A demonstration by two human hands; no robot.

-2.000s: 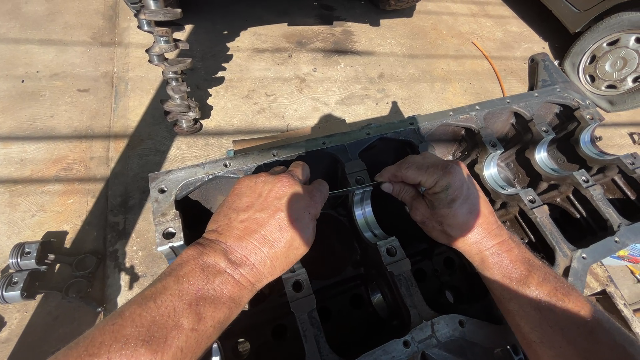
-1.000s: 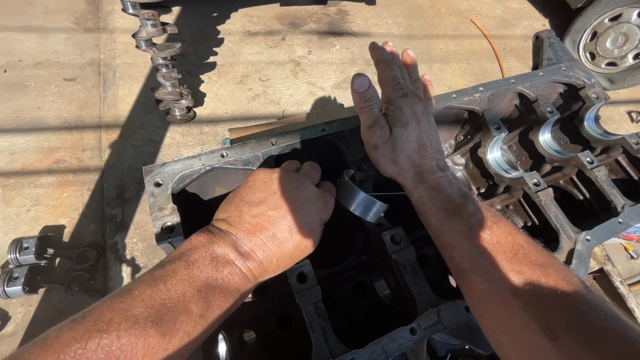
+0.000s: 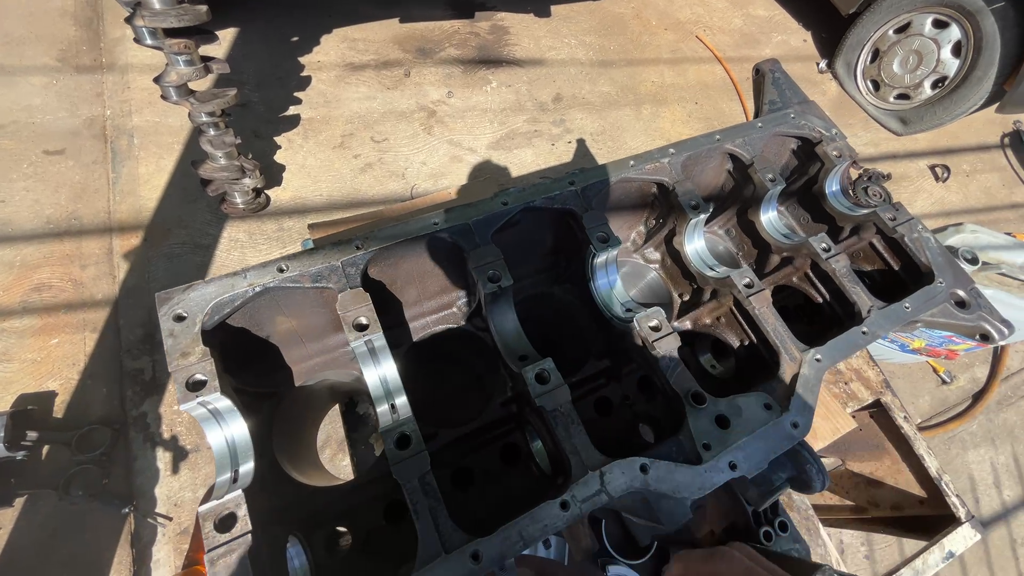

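A large engine block (image 3: 688,472) lies with its crankcase side up. Bright bearing shells sit in several main saddles, among them one at the left end (image 3: 228,448), one beside it (image 3: 382,380) and one near the middle (image 3: 616,284). Between these last two, a main saddle (image 3: 504,320) shows dark, bare metal. My right hand (image 3: 724,560) is only partly visible in shadow at the bottom edge, below the block's near side; its fingers and anything in them are hidden. My left hand cannot be made out.
A crankshaft (image 3: 212,120) lies on the concrete at upper left. Pistons with connecting rods (image 3: 68,448) are at the left edge. A vehicle wheel (image 3: 916,60) stands at upper right. A metal-edged wooden stand (image 3: 904,480) and a hose (image 3: 976,400) are at lower right.
Both hands have moved away from over the block. The bearing shell, seated in its saddle two seconds ago and then tilted up beside my left hand, is gone from that saddle.
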